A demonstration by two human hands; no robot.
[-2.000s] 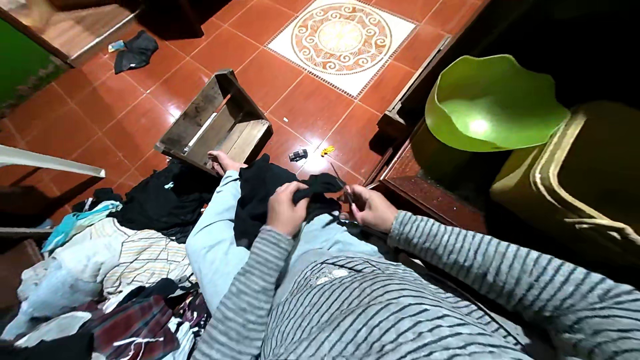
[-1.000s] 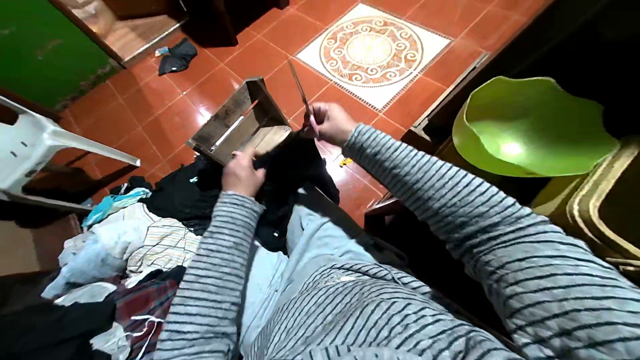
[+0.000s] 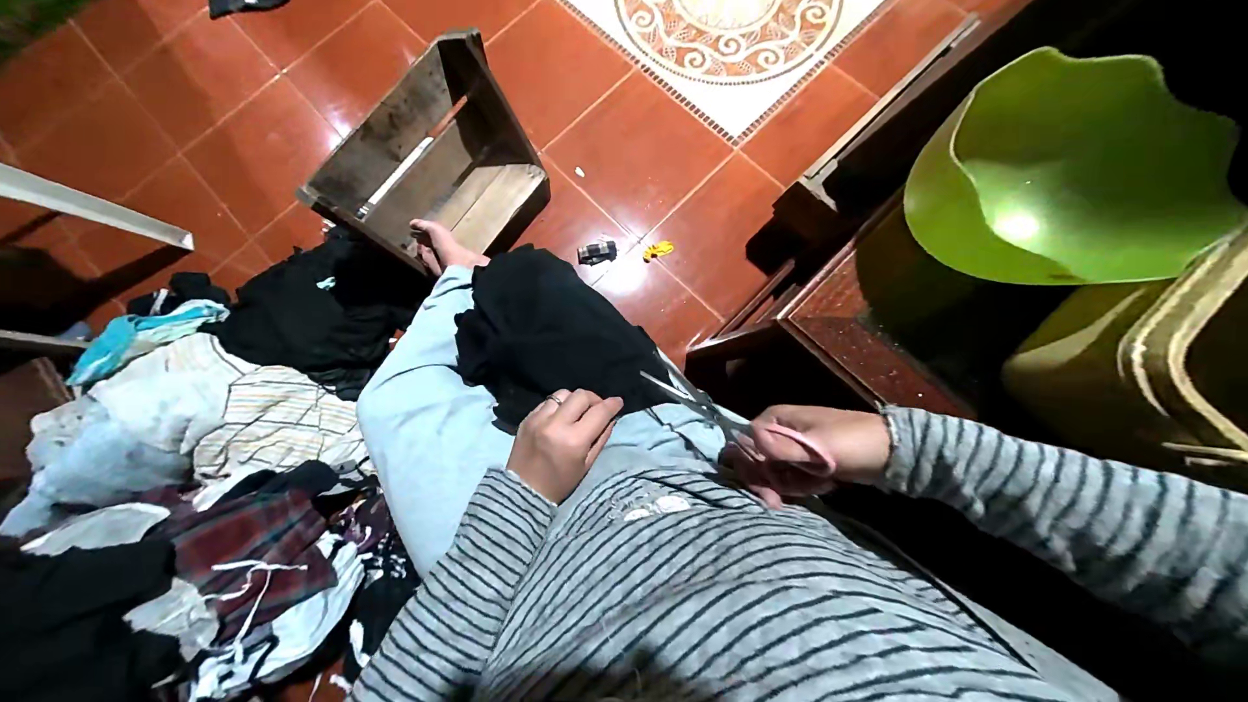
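My right hand (image 3: 795, 453) holds a pair of scissors (image 3: 697, 398) by the handles, its blades parted and pointing up and left over my lap. A black cloth (image 3: 556, 327) lies bunched across my thigh. My left hand (image 3: 565, 434) rests at the cloth's near edge, fingers bent and a ring on one finger; whether it pinches the cloth cannot be told. To the left, a heap of clothes holds a striped cloth (image 3: 283, 419), a plaid garment (image 3: 253, 556) and black clothing (image 3: 307, 312).
A wooden crate (image 3: 390, 161) stands tilted on the tiled floor beside my bare foot (image 3: 447, 246). Beyond my knee lie a small dark item (image 3: 597, 252) and a yellow one (image 3: 659, 251). At the right are a green plastic basin (image 3: 1102, 175) and dark wooden furniture (image 3: 868, 341).
My right hand has come down with the scissors from near the crate to beside my lap. My left hand has moved back toward my waist. The black cloth now lies on my thigh.
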